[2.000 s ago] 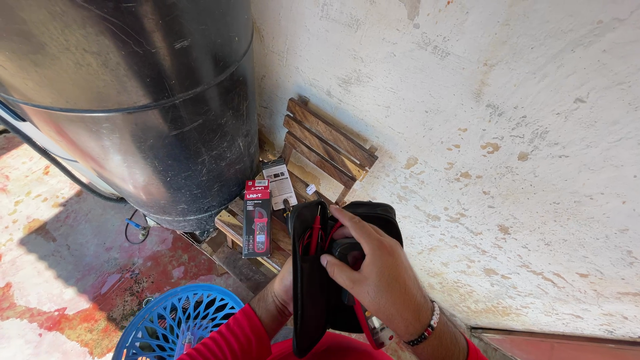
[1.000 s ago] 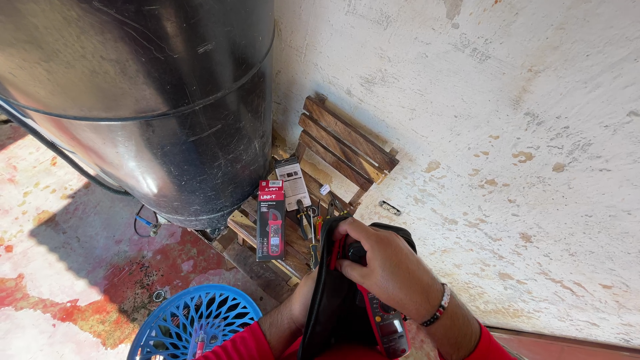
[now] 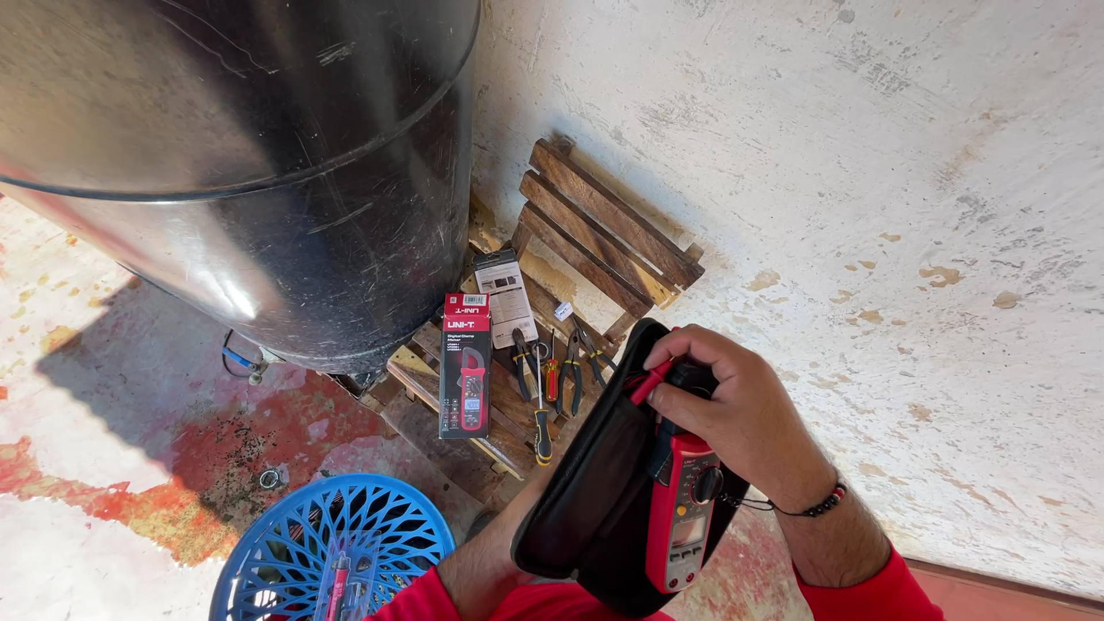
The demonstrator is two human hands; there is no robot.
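Note:
A black zippered case (image 3: 586,492) is spread open in front of me, held from its left side by my left hand (image 3: 522,509), whose fingers are mostly hidden behind it. In its right half lies a red and grey UNI-T clamp meter (image 3: 681,517), its dial and display facing up. My right hand (image 3: 733,405) pinches a red test lead probe (image 3: 651,382) at the case's upper end. Beyond the case, a UNI-T clamp meter box (image 3: 466,366) lies on a slatted wooden chair (image 3: 595,233), beside several pliers (image 3: 570,375) and a yellow and black screwdriver (image 3: 542,435).
A large black tank (image 3: 345,198) stands at the left, with a rough white wall (image 3: 862,216) at the right. Below the tank is a blue plastic basket (image 3: 336,492) holding a clear package (image 3: 341,582). A second box (image 3: 506,297) lies behind the meter box.
The case has been tilted wider, and the clamp meter's face now shows, where earlier it was mostly hidden. My right hand stays at the case's upper end with the red probe.

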